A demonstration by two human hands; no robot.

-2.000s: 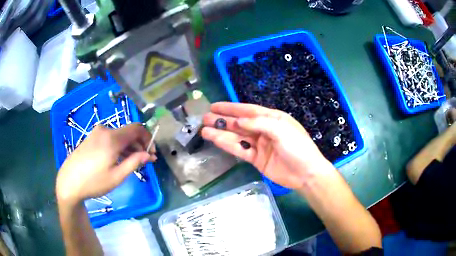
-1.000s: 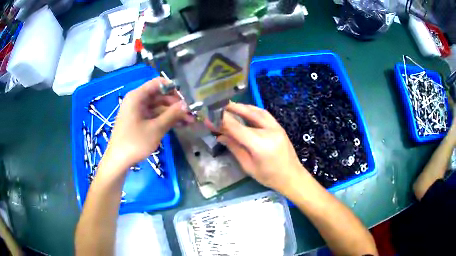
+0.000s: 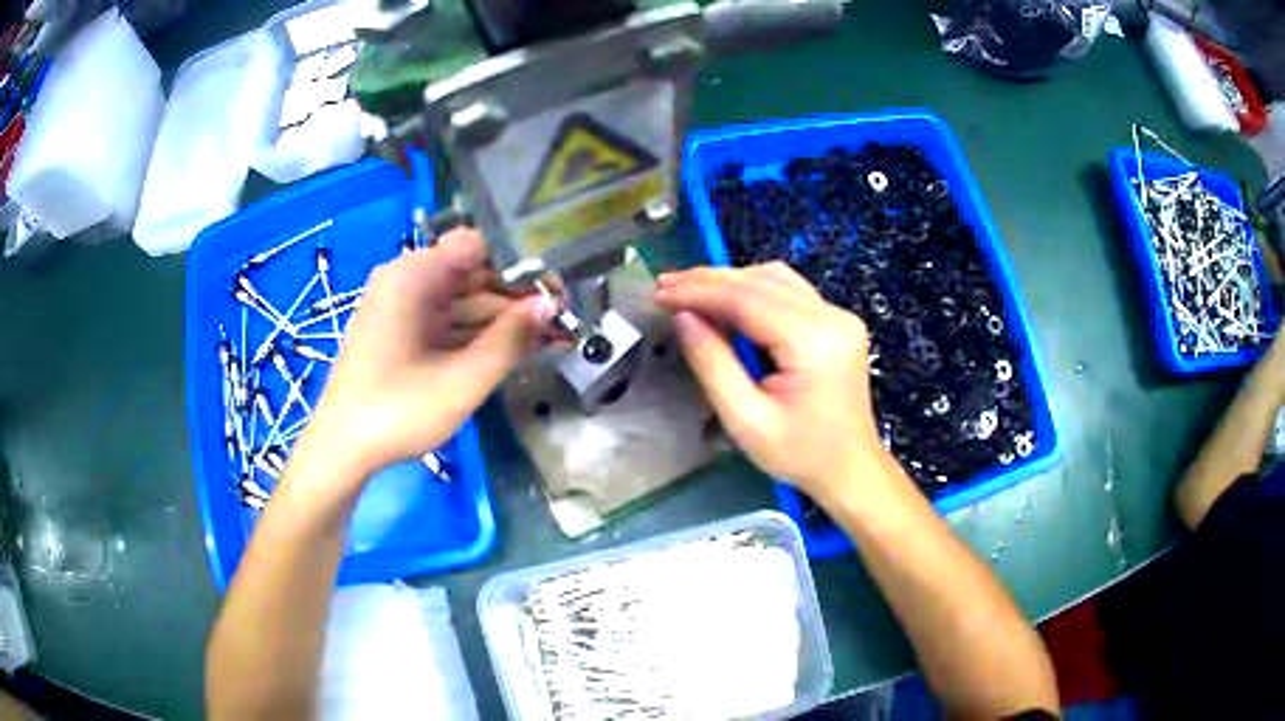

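A black ring (image 3: 596, 348) lies on top of the shiny fixture block (image 3: 615, 369), over its centre. My left hand (image 3: 409, 352) is left of the block, its thumb and fingertips closed on a thin metal pin (image 3: 558, 309) tilted beside the ring. Most of the pin is hidden by the fingers and press head. My right hand (image 3: 796, 366) is right of the block, back up, fingertips clear of it. Its palm is hidden, so I cannot tell if it holds anything. The press ram (image 3: 589, 299) is above the block.
The press head's warning plate (image 3: 585, 162) hangs over the grey base plate (image 3: 606, 472). A blue finished-parts bin (image 3: 352, 559) is left, a blue ring bin (image 3: 1040, 409) right. A clear pin box (image 3: 820, 662) stands in front. A neighbour's arm (image 3: 1233, 437) is far right.
The rings seen earlier on my open right palm are out of sight, and one ring now lies on the block. My right hand has turned over and drawn back right; the left stays by the ram.
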